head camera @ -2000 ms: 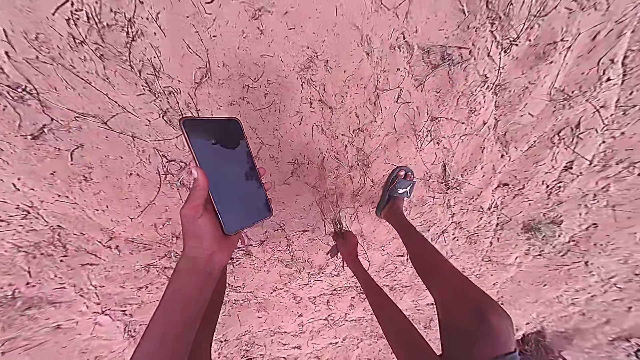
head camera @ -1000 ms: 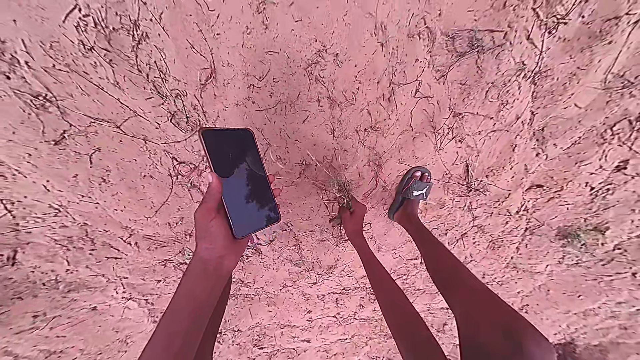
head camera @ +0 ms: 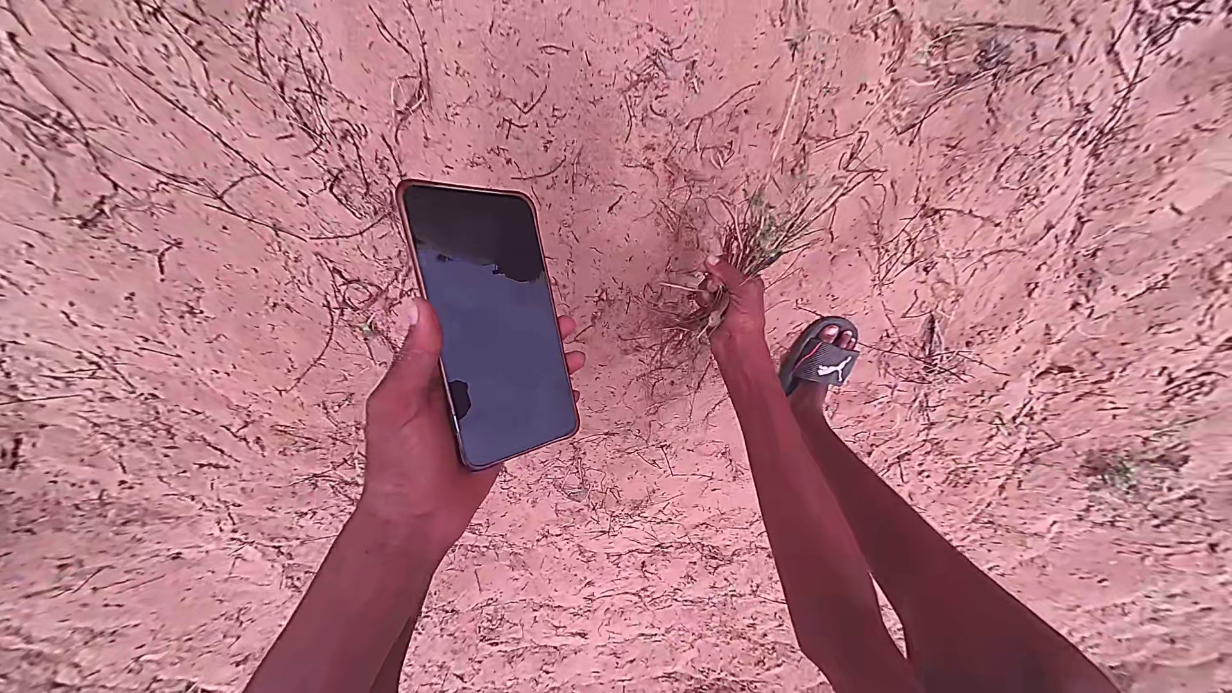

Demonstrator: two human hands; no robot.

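Note:
My left hand (head camera: 423, 423) is closed around a smartphone (head camera: 496, 332) in a thin reddish case. The phone's dark screen faces up and shows reflections of sky and dark shapes. Over on the right, my right hand (head camera: 736, 298) grips a bunch of dry stalks and weeds (head camera: 760, 236) with some green in it. Stems and thin roots stick out on both sides of the fist. The bunch is low over the sandy ground; whether it touches the ground I cannot tell.
Reddish sandy soil (head camera: 616, 539) spreads all around, littered with dry twigs and roots. My foot in a dark slide sandal (head camera: 823, 361) stands just right of my right wrist. A small green tuft (head camera: 1126, 474) lies farther right, and thin branches (head camera: 241, 197) lie at the upper left.
My right hand has moved up, away from my body, and the bunch in it looks fuller and shows more clearly. The phone is still in my left hand.

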